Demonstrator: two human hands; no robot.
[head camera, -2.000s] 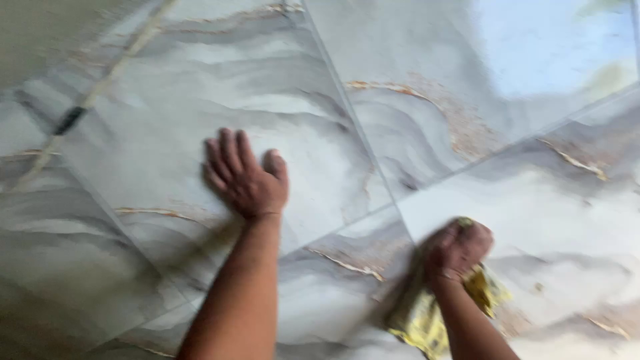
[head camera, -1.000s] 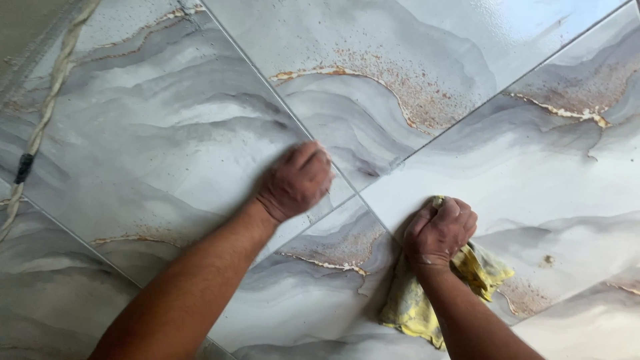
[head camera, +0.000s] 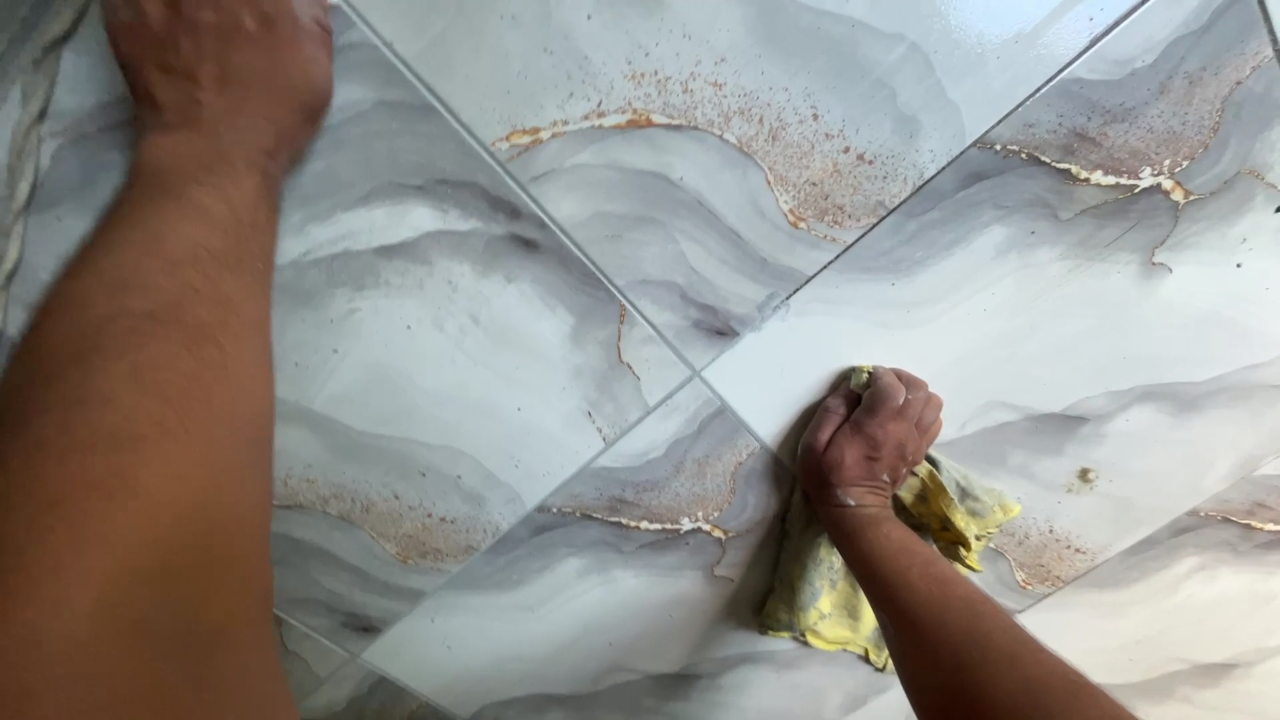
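Marble-patterned glossy floor tiles (head camera: 450, 330) spread under both hands, with thin grey joint lines between them. My right hand (head camera: 870, 435), right of the crossing of the joints, is closed around a stained yellow cloth (head camera: 830, 600), which hangs out below and to the right of the fist on the tile. Whitish residue marks that wrist. At the top left is my left hand (head camera: 225, 80), seen from the back and cut by the frame's top edge; its fingers are mostly out of sight, so whether it holds anything is hidden.
A pale twisted rope or cable (head camera: 30, 150) runs along the far left edge, beside my left hand. A small greenish-brown lump (head camera: 1086, 476) lies on the tile to the right of the cloth. Light reflects off the tile at the top right.
My left hand has moved from near the joint crossing to the upper left. My right hand stays on the cloth near the crossing.
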